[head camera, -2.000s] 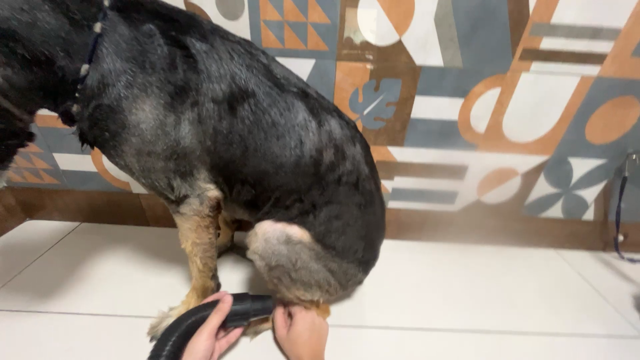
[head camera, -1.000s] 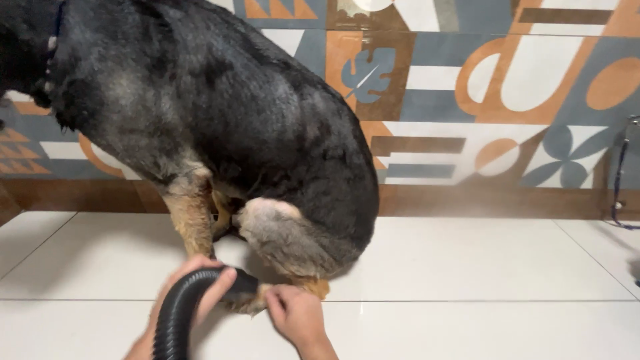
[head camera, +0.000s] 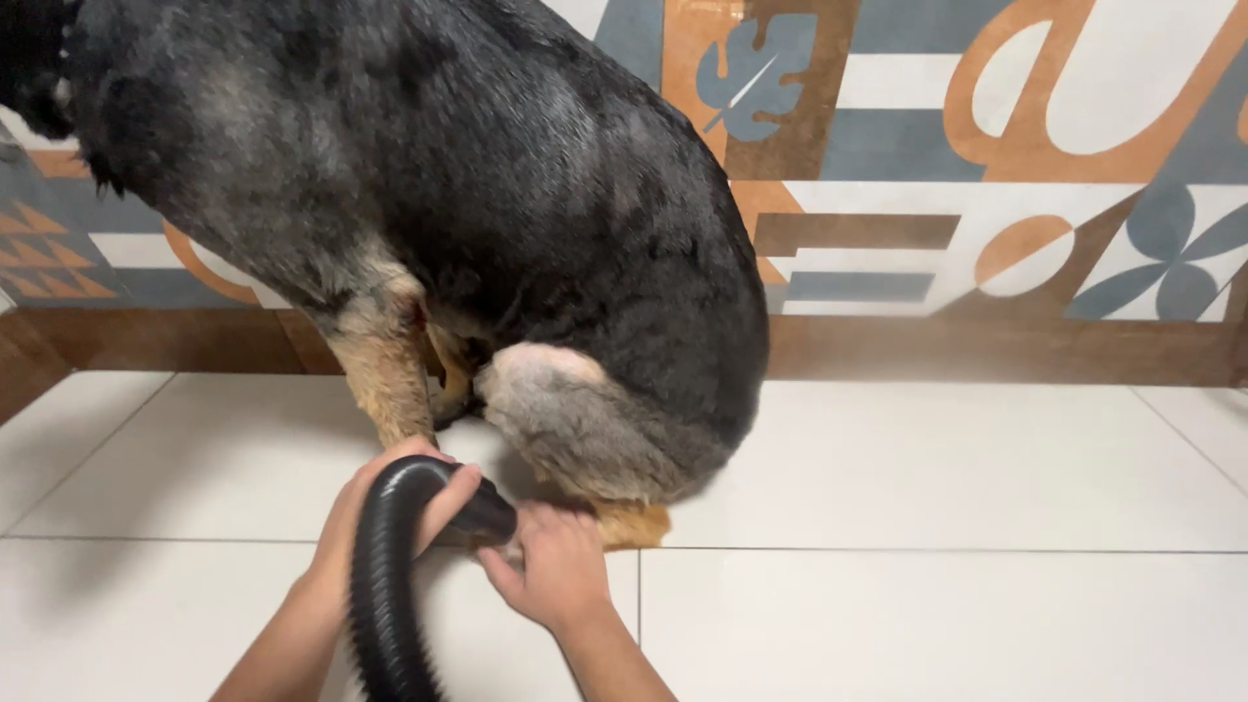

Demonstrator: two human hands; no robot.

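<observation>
A black and tan dog (head camera: 546, 195) sits on white floor tiles, its head cut off by the upper left edge. My left hand (head camera: 424, 497) is closed around the end of a black corrugated hose (head camera: 382, 604), just below the dog's front leg (head camera: 385, 375). The hose bends over and its nozzle (head camera: 487, 517) points right. Beside the nozzle's tip, my right hand (head camera: 556, 565) rests at the dog's hind paw (head camera: 629, 526). What lies under the right fingers is mostly hidden; I cannot tell whether they grip the paw.
Behind the dog rises a wall of patterned tiles (head camera: 873, 224) in orange, grey, white and brown. A brown baseboard (head camera: 975, 351) runs along its foot. The white tiled floor (head camera: 926, 624) has thin dark joints.
The hose, low beside the hind paw two seconds ago, now arches up over my left hand. The dog stays seated. The view has moved closer.
</observation>
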